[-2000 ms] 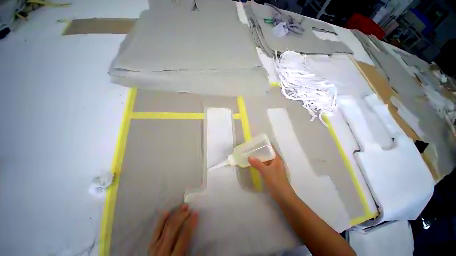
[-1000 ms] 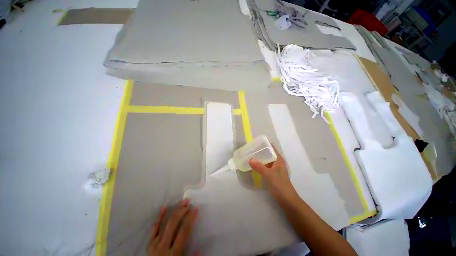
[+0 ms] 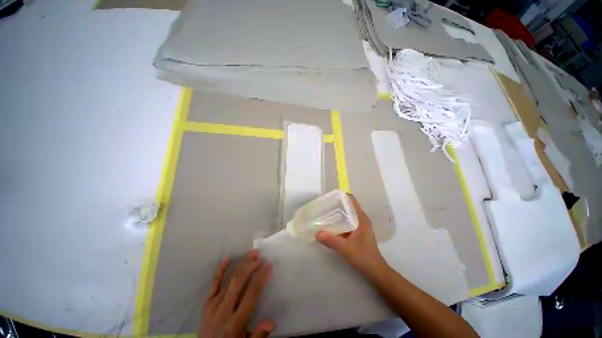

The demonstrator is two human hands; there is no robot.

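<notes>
A pale garment panel (image 3: pixel 304 155) with two shoulder straps and a deep U neck lies on grey fabric (image 3: pixel 228 178). My right hand (image 3: pixel 351 239) holds a translucent glue bottle (image 3: pixel 323 215) tilted, its nozzle pointing down left to the panel's outer corner by the left strap. The bottle covers the lower part of that strap. My left hand (image 3: pixel 237 297) lies on the panel and grey fabric just below the nozzle tip, fingers a little apart, holding nothing. The lower edge of the panel is partly hidden by my arm and the frame's edge.
Thick stacked grey pieces (image 3: pixel 270 46) lie at the far side. A white tape bundle (image 3: pixel 429 99) lies beyond on the right. White vest-shaped panels (image 3: pixel 528 224) are piled at right. Yellow marking tape (image 3: pixel 160 218) frames the work, with a crumpled white lump (image 3: pixel 145 214) beside it.
The bottle's nozzle has moved from the strap's left edge down and left to the panel's outer corner, close to my left fingertips. The view has shifted slightly.
</notes>
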